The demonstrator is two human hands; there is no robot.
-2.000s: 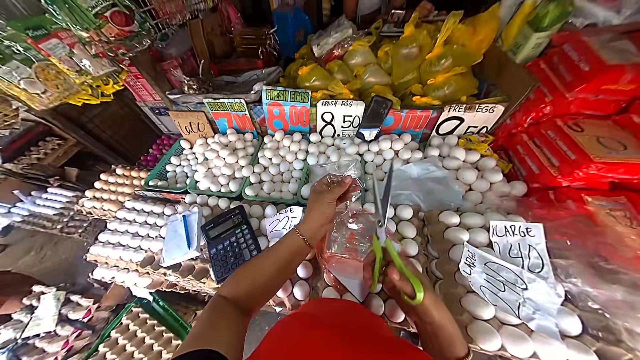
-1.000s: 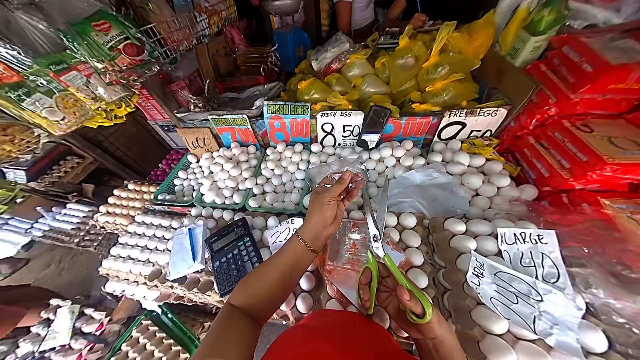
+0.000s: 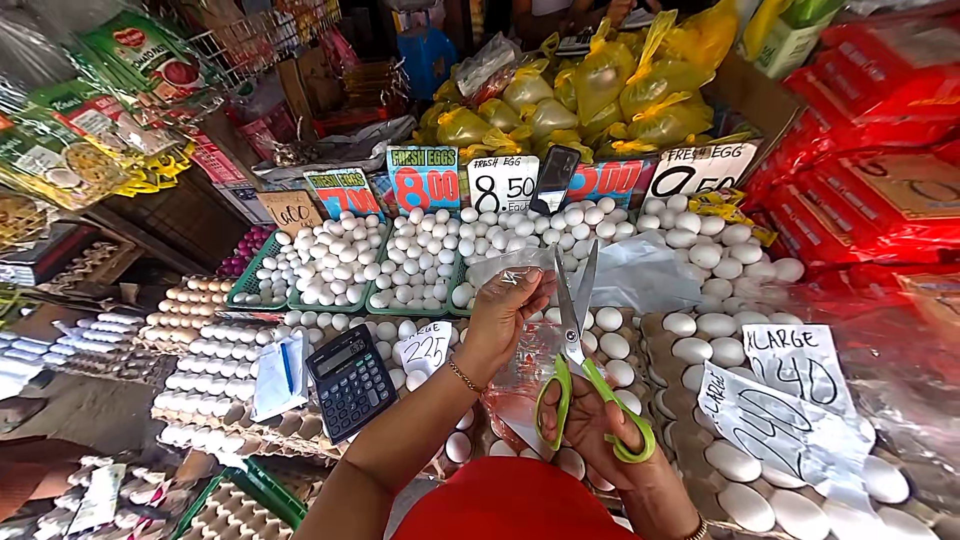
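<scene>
My left hand (image 3: 504,311), a chain bracelet at its wrist, grips the top of a clear plastic bag (image 3: 529,360) in the middle of the view. The bag hangs over the eggs, and its contents are hard to make out. Green-handled scissors (image 3: 576,330) are in my right hand (image 3: 600,435), its fingers through the loops. Their blades point up and stand apart, just right of the left hand and near the gathered plastic. Behind the blades a translucent plastic sheet or bag (image 3: 637,274) lies over white eggs.
Green baskets of white eggs (image 3: 337,262) stand behind price signs (image 3: 424,180) and a phone (image 3: 555,178). A calculator (image 3: 351,382) and a paper pad with a pen (image 3: 279,375) lie left. Egg trays (image 3: 720,450) fill the right, beside red packs (image 3: 885,202). Yellow bags (image 3: 600,82) are piled behind.
The scissors have turned more upright, and their blades, nearly together two seconds ago, now stand apart. My left hand still holds the bag at about the same place.
</scene>
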